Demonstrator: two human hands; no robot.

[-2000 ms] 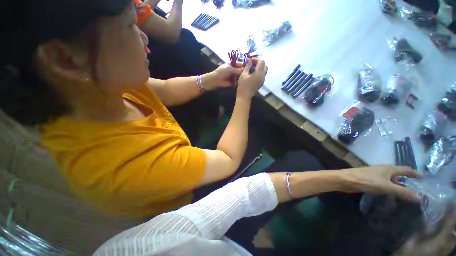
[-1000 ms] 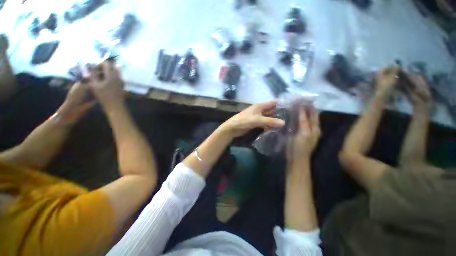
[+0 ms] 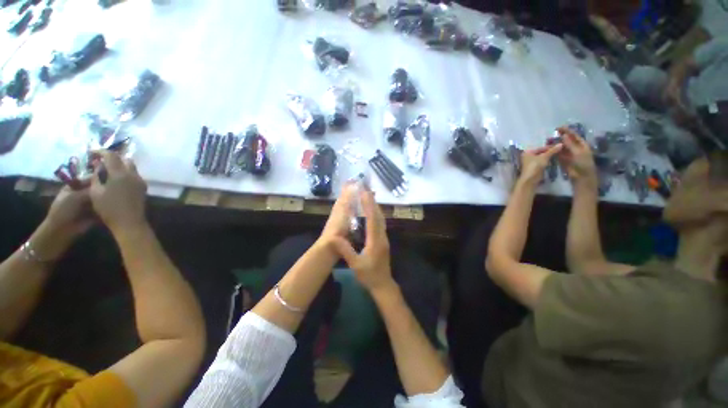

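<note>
My left hand (image 3: pixel 337 217) and my right hand (image 3: pixel 373 243) are together just in front of the table's edge. Between the two palms they hold a bagged black part (image 3: pixel 357 231), its clear film sticking up past the fingertips. Most of the part is hidden by the hands. Just beyond, on the table (image 3: pixel 239 72), lie a group of loose black rods (image 3: pixel 388 172) to the right and a bag with a red patch (image 3: pixel 322 170) to the left.
More black rods (image 3: pixel 215 151) lie left beside a filled bag (image 3: pixel 253 151). Other filled bags (image 3: pixel 330 53) are spread over the table. A person in yellow (image 3: pixel 72 378) works at left, a person in olive (image 3: pixel 615 319) at right. The wooden edge (image 3: pixel 307 204) runs before me.
The view has swung right and the table's far side shows more. My hands, earlier apart around a spread clear bag, are now pressed together around the bagged part.
</note>
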